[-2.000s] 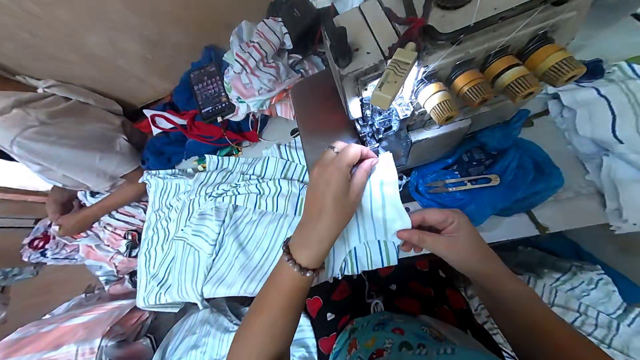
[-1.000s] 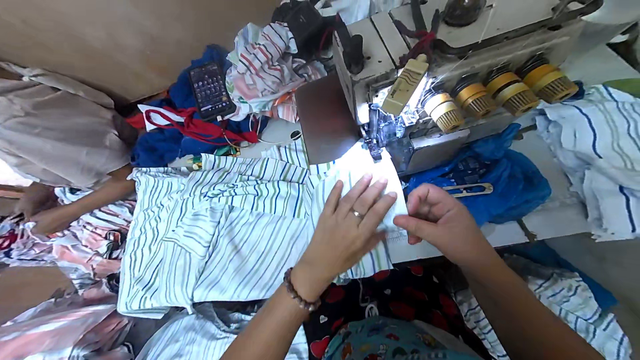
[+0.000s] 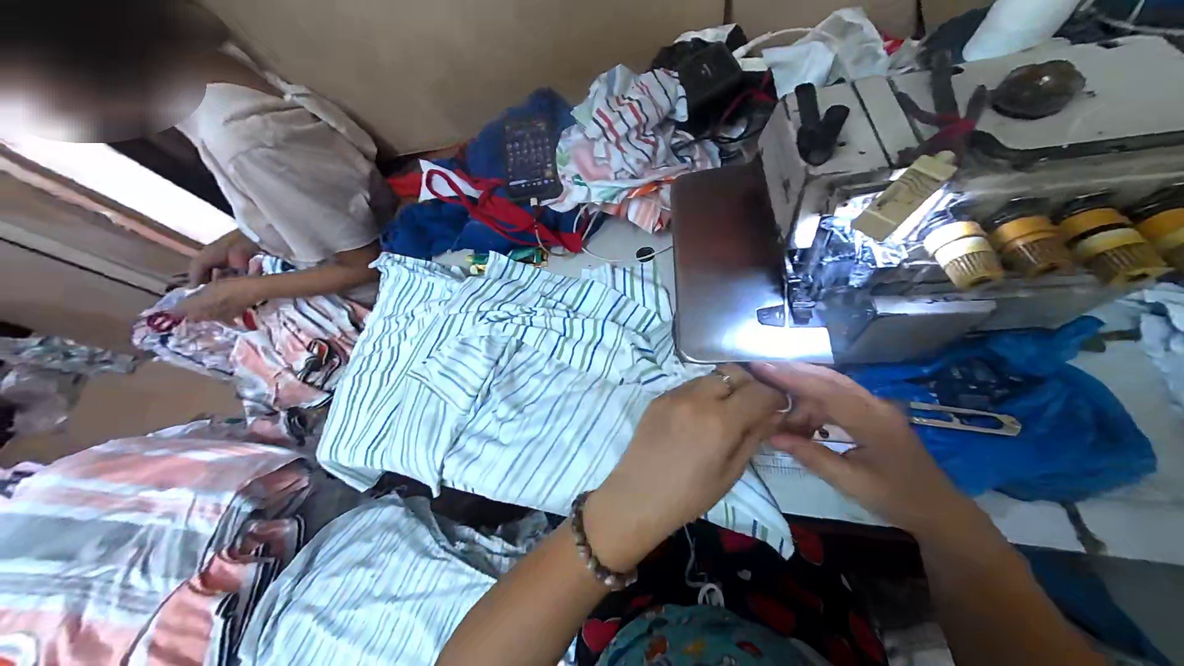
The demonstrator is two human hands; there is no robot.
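Observation:
My left hand [image 3: 698,444], with a ring and a beaded bracelet, is closed on the edge of the striped cloth garment [image 3: 546,416], just in front of the machine's metal plate [image 3: 726,268]. Beside it my right hand [image 3: 851,444] has its fingers curled against the left fingertips, slightly blurred; what lies between them is mostly hidden. The lit presser foot area [image 3: 786,319] of the overlock sewing machine [image 3: 925,185] is just above both hands. The garment spreads leftward over the table, its lower corner hanging at the front edge.
Thread snips [image 3: 967,419] lie on a blue plastic bag [image 3: 1064,416] at right. Thread cone holders or tension knobs [image 3: 1027,240] line the machine. A phone [image 3: 530,157] rests on blue cloth behind. Another person's hands [image 3: 222,287] hold checked fabric at left; folded fabric [image 3: 120,536] is stacked lower left.
The cloth that lay under my left hand at the presser foot has come away from it. My left hand has gone from lying flat to pinching beside my right. The view has shifted.

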